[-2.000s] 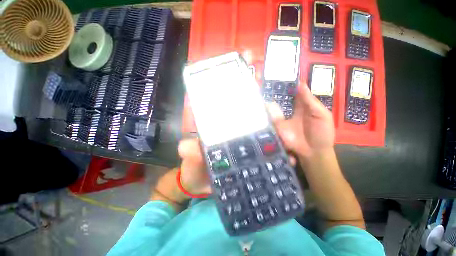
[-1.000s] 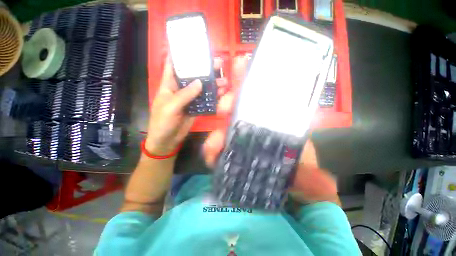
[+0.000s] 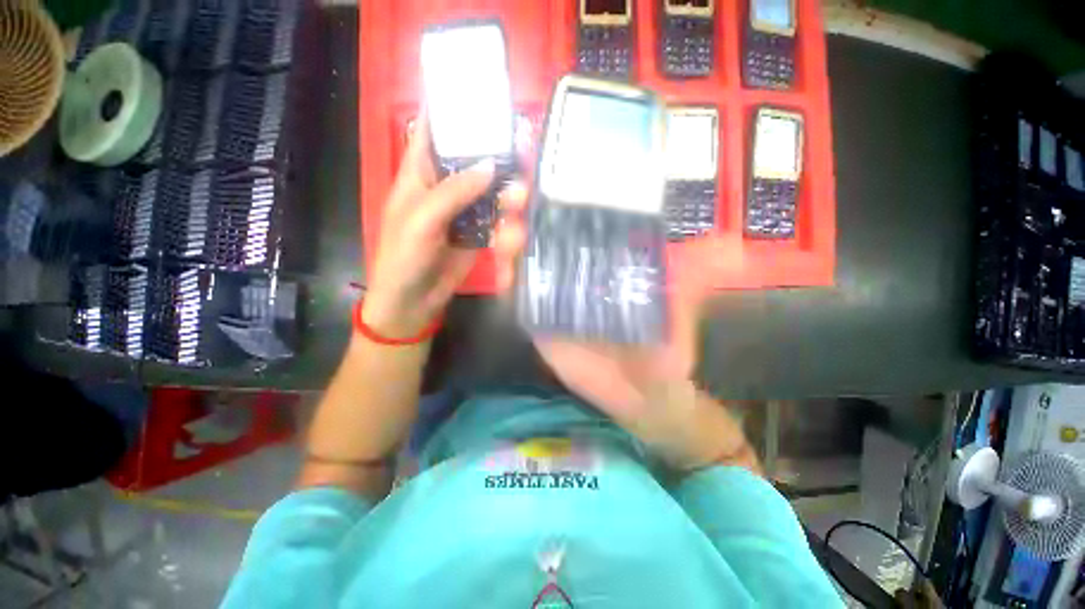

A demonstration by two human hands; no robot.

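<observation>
My left hand (image 3: 416,244), with a red band at the wrist, holds a keypad phone (image 3: 466,95) upright over the left part of the red tray (image 3: 393,71). Its screen glares white and my thumb lies on its keys. My right hand (image 3: 637,369), blurred, holds a second keypad phone (image 3: 601,149) nearer the camera, with a pale lit screen and blurred keys. Several keypad phones stand in the tray's recesses, among them one with a lit screen (image 3: 777,143) at the right and a dark-screened one (image 3: 688,54) in the back row.
Black ribbed blister trays (image 3: 226,179) with a pale tape roll (image 3: 110,105) are at the left, beside a tan fan (image 3: 26,74). A black plastic-lined tray (image 3: 1005,202) is at the right edge. A white fan (image 3: 1041,506) stands lower right, a red crate (image 3: 202,434) lower left.
Over two seconds the view has shifted, and my hands now hold the phones apart. Since one second ago, the right phone has moved left and away from the camera; the left phone has shifted slightly.
</observation>
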